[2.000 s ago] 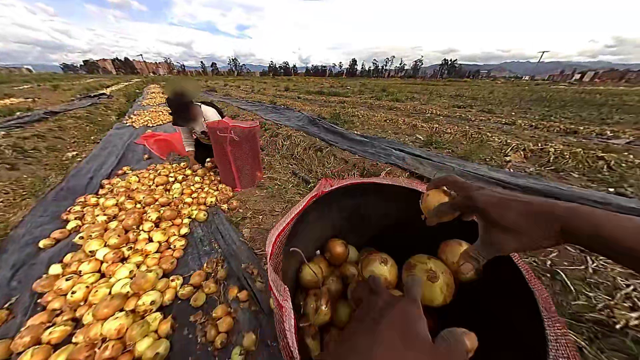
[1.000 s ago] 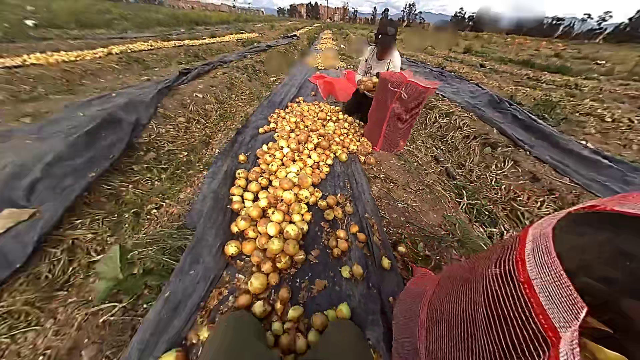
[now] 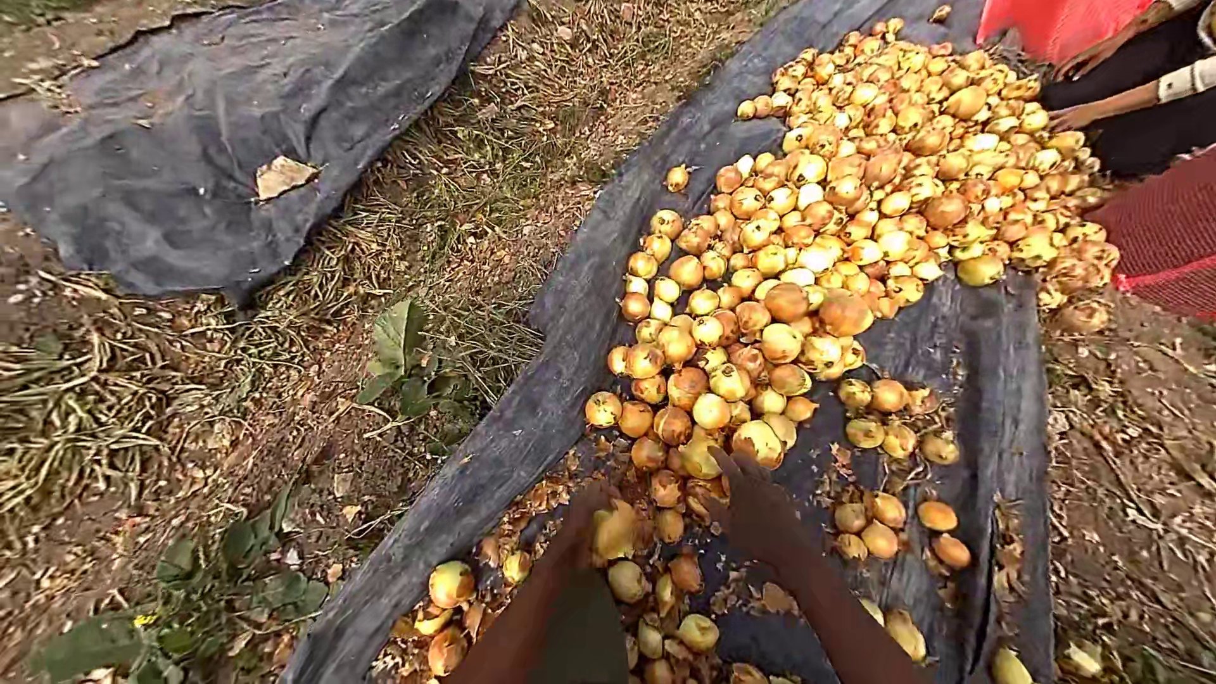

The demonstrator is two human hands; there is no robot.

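Yellow onions point(image 3: 836, 228) lie in a long heap on a dark ground sheet point(image 3: 551, 351). At the near end of the heap, my left hand point(image 3: 581, 522) is beside a yellow onion point(image 3: 616, 532); blur hides whether the fingers grip it. My right hand point(image 3: 755, 503) reaches among the onions with its fingers spread, its fingertips next to a pale onion point(image 3: 699, 456). Small groups of onions point(image 3: 879, 522) lie to the right of my right hand.
Another person's hands point(image 3: 1083, 114) are at the heap's upper right, near a red mesh sack point(image 3: 1164, 228) and red mesh fabric point(image 3: 1054, 28). A second dark sheet point(image 3: 228, 142) lies at upper left. Leafy weeds point(image 3: 404, 356) grow between the sheets.
Two seconds ago my hands were over onions inside a mesh-sided container; now they are down at the heap on the sheet. The view has swung down and left, leaving the container out of sight.
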